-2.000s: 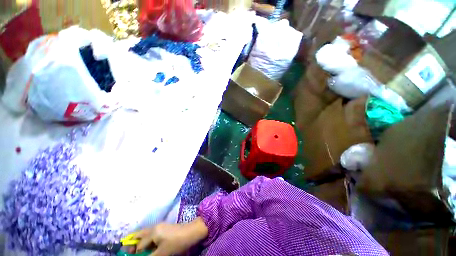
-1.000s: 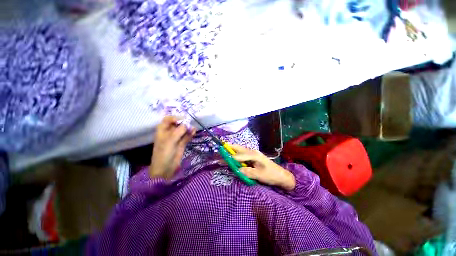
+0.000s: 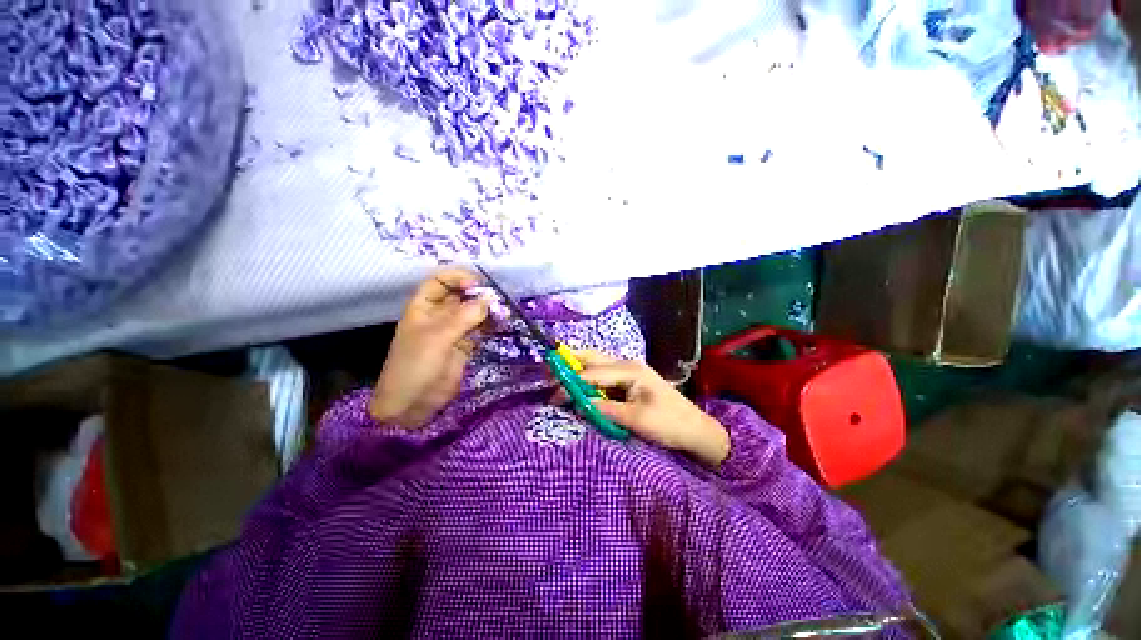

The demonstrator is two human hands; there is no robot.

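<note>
My left hand [image 3: 428, 348] pinches a small purple-and-white looped piece [image 3: 486, 298] between thumb and fingers, just off the table's front edge. My right hand [image 3: 644, 406] holds scissors [image 3: 584, 394] by their green and yellow handles. The dark blades point up and left, with the tips beside the piece. Whether the blades touch the piece is too small to tell. A pile of looped pieces [image 3: 469, 69] lies on the white-covered table [image 3: 663, 213] beyond my hands, with small scraps [image 3: 451, 231] near the edge.
A clear plastic bag of purple pieces [image 3: 88, 150] stands on the table at the left. A red plastic stool [image 3: 855, 416] is on the floor at the right. Cardboard boxes stand under the table at the left [image 3: 188, 463] and right [image 3: 920, 288]. Patterned cloth [image 3: 613, 331] lies under my hands.
The view has turned from the table's right side to my lap. My left hand has come into view, holding a piece. The scissors have moved from beside the pile to this piece.
</note>
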